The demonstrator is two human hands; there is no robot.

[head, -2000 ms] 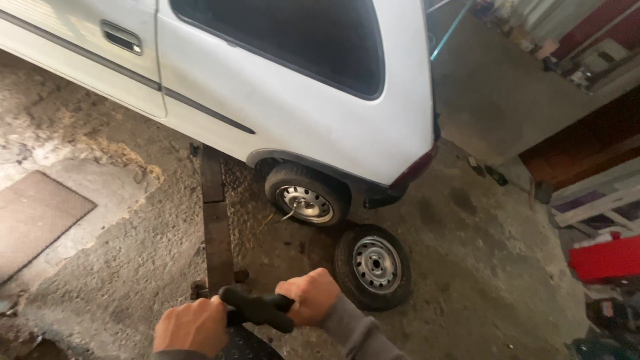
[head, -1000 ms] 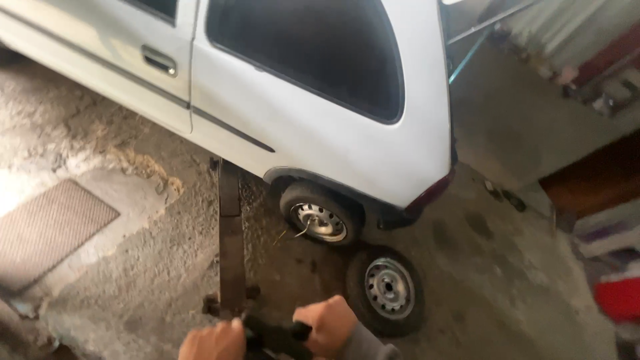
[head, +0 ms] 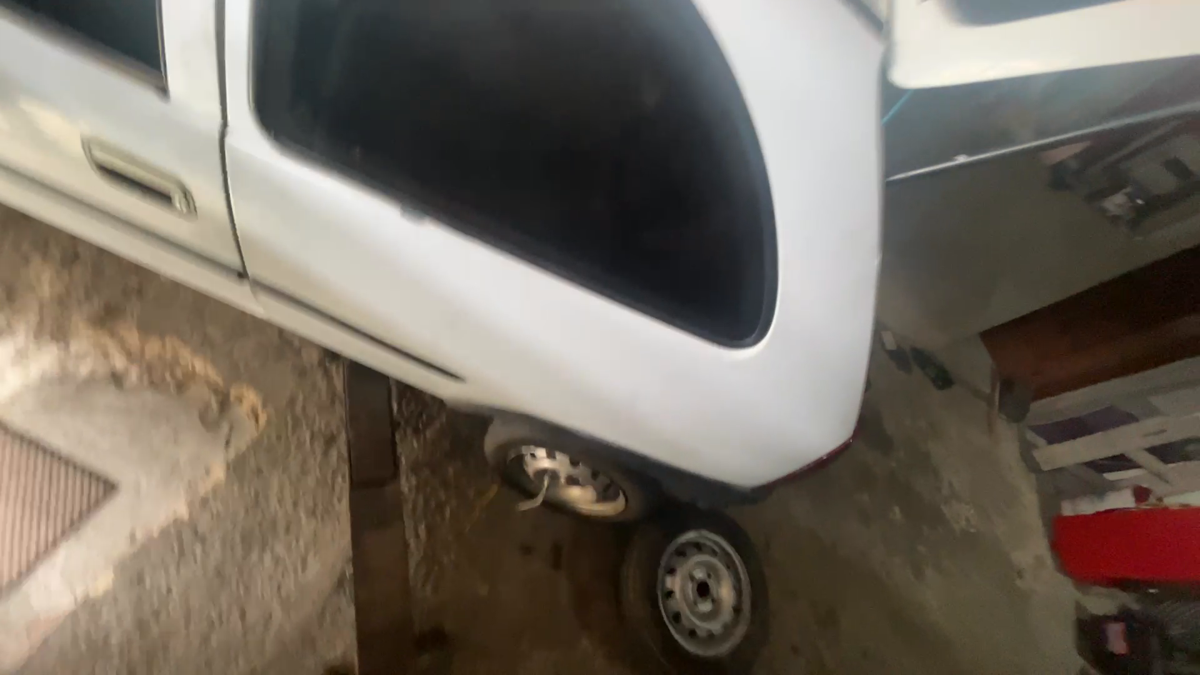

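Note:
Neither my left hand nor my right hand shows in the head view now, so what they hold is hidden. A white car (head: 562,309) fills the upper part of the view. Its rear wheel (head: 567,480) is mounted in the arch, and a thin metal tool (head: 536,495), perhaps a wheel wrench, sticks out at the wheel's centre. A loose wheel with a steel rim (head: 703,592) lies on the floor close beside the rear wheel. The picture is somewhat blurred.
A dark metal beam or strip (head: 380,553) runs along the rough concrete floor (head: 272,525) beside the car. A ribbed mat or grate (head: 47,502) lies at the left. At the right are a red object (head: 1125,546), a pale wooden frame (head: 1116,441) and shoes (head: 928,367).
Both my hands, earlier at the bottom edge around a dark handle, have gone out of view. The view has shifted upward and nearer the car; a raised white panel now shows at the top right.

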